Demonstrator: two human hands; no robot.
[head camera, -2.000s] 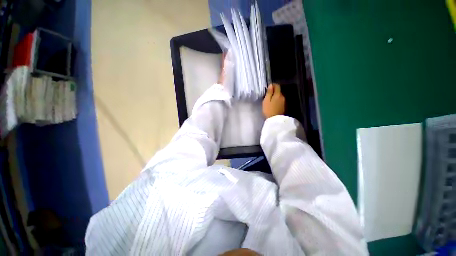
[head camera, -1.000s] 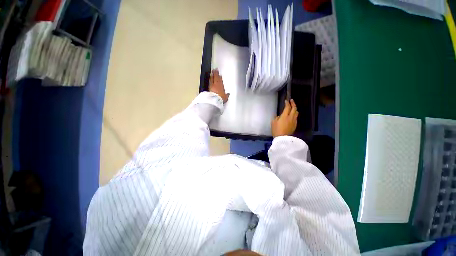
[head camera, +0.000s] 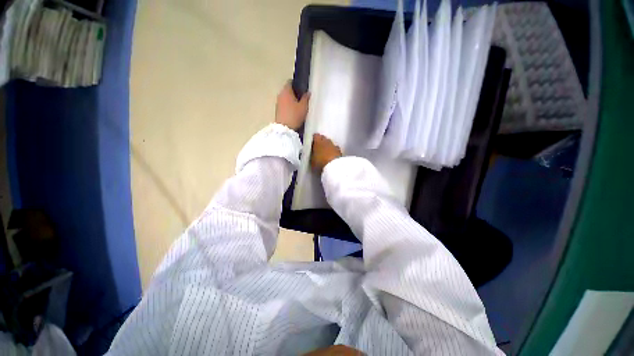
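Note:
The black bin (head camera: 300, 59) stands in front of me with a pale lining sheet (head camera: 345, 87) inside. Several white upright sheets (head camera: 439, 97) stand in its right part and lean outward at the top. My left hand (head camera: 292, 106) is at the bin's left rim, its fingers hooked over the rim. My right hand (head camera: 324, 151) is inside the bin, on the lining close to its left edge. Its fingers are curled down, and the tips are hidden, so I cannot tell if they pinch the lining.
The green bench (head camera: 591, 229) runs along the right, with a white sheet (head camera: 596, 323) at its lower corner. A pale dimpled tray (head camera: 539, 66) lies beyond the bin's right side. A shelf with a row of pale stacked items (head camera: 59, 49) is at upper left. Beige floor (head camera: 201, 104) shows left of the bin.
My left hand has moved from the lining to the bin's left rim. My right hand has crossed from the white sheets' side to the lining's left edge. The view has shifted, with less bench showing.

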